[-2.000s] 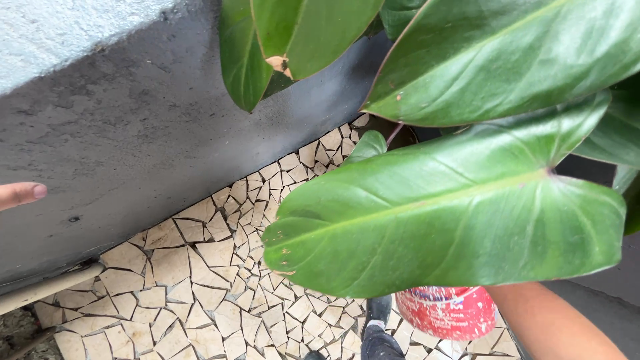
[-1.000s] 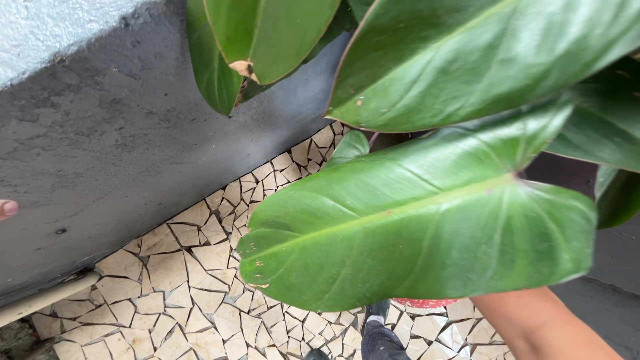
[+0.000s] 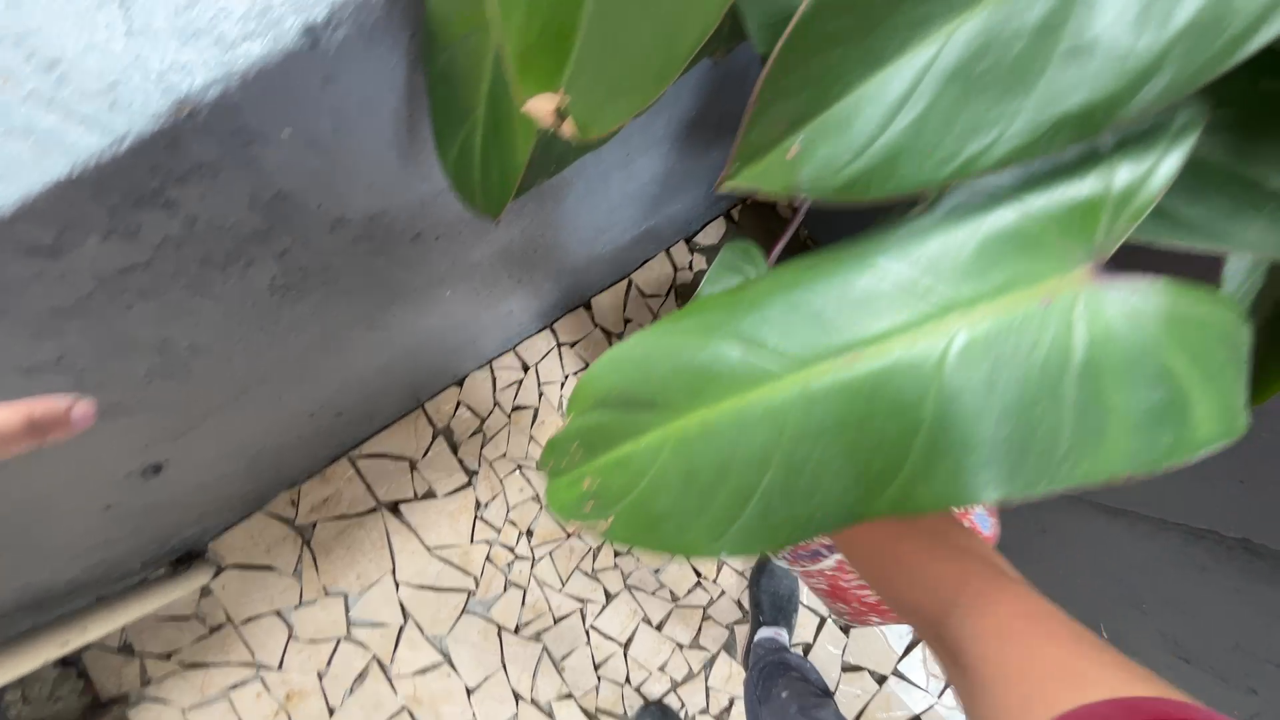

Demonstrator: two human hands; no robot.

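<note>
At the left edge, one finger of my left hand (image 3: 48,424) shows in front of the grey wall; the rest of that hand is out of frame. My right forearm comes in from the lower right and passes under a large green leaf (image 3: 900,390), which hides my right hand. Close beside the forearm, partly behind it, is a red bucket (image 3: 850,590) with white marks and printing. Whether my right hand holds the bucket cannot be seen.
A grey wall (image 3: 300,300) with a pale blue top (image 3: 130,80) runs diagonally at the left. More broad leaves (image 3: 1000,100) fill the upper right. Below are a broken-tile floor (image 3: 440,600), a light pipe (image 3: 110,615) along the wall base, and a shoe (image 3: 773,600).
The red bucket, mostly hidden by the leaf one second ago, shows more beside my right forearm. More of that forearm is in view, and my left finger reaches slightly farther into the frame.
</note>
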